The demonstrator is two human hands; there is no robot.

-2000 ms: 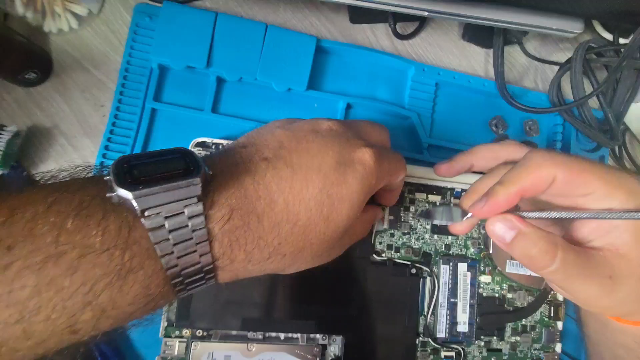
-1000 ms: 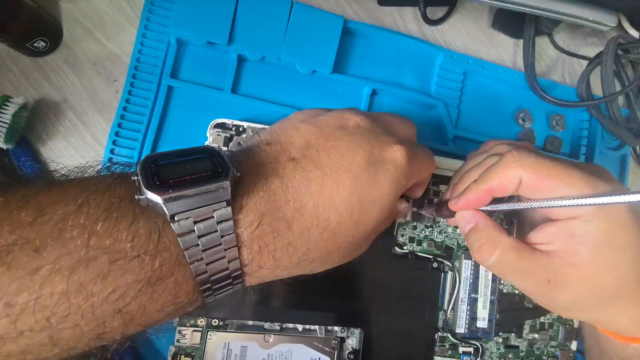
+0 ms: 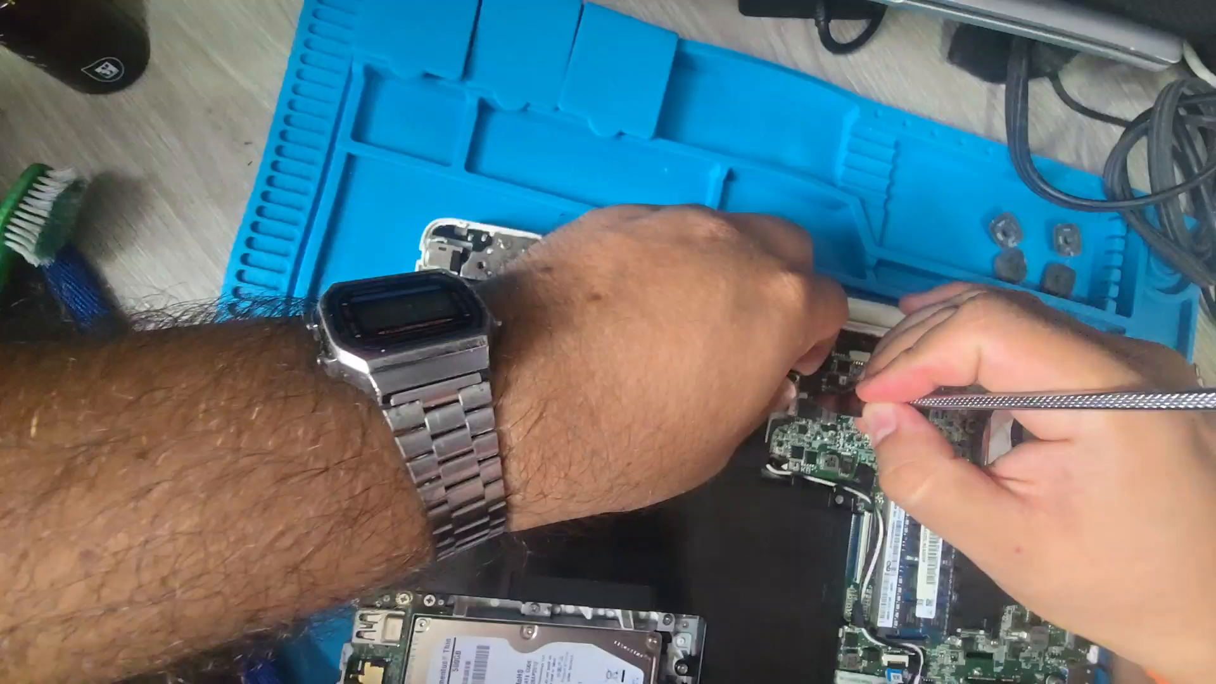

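Observation:
An opened laptop shows its green circuit board (image 3: 826, 451), a RAM module (image 3: 912, 570) and a hard drive (image 3: 532, 655). My left hand (image 3: 655, 351), with a digital watch (image 3: 408, 313) on the wrist, reaches across the laptop; its fingers curl down at the board's upper left part, and their tips are largely hidden. My right hand (image 3: 1007, 437) pinches a thin metal tool with a knurled shaft (image 3: 1064, 401) between thumb and fingers. The tool's flat end (image 3: 836, 401) lies low over the board, close to my left fingertips.
A blue silicone repair mat (image 3: 589, 161) lies under the laptop, with several small round grey pieces (image 3: 1034, 252) at its right. Black cables (image 3: 1159, 171) coil at the upper right beside a grey device (image 3: 1064, 28). A green-handled brush (image 3: 43, 214) and a dark container (image 3: 81, 43) are at the left.
The tool's flat end has moved left over the board, closer to my left fingertips. My right hand has come nearer to my left hand. The view has shifted somewhat.

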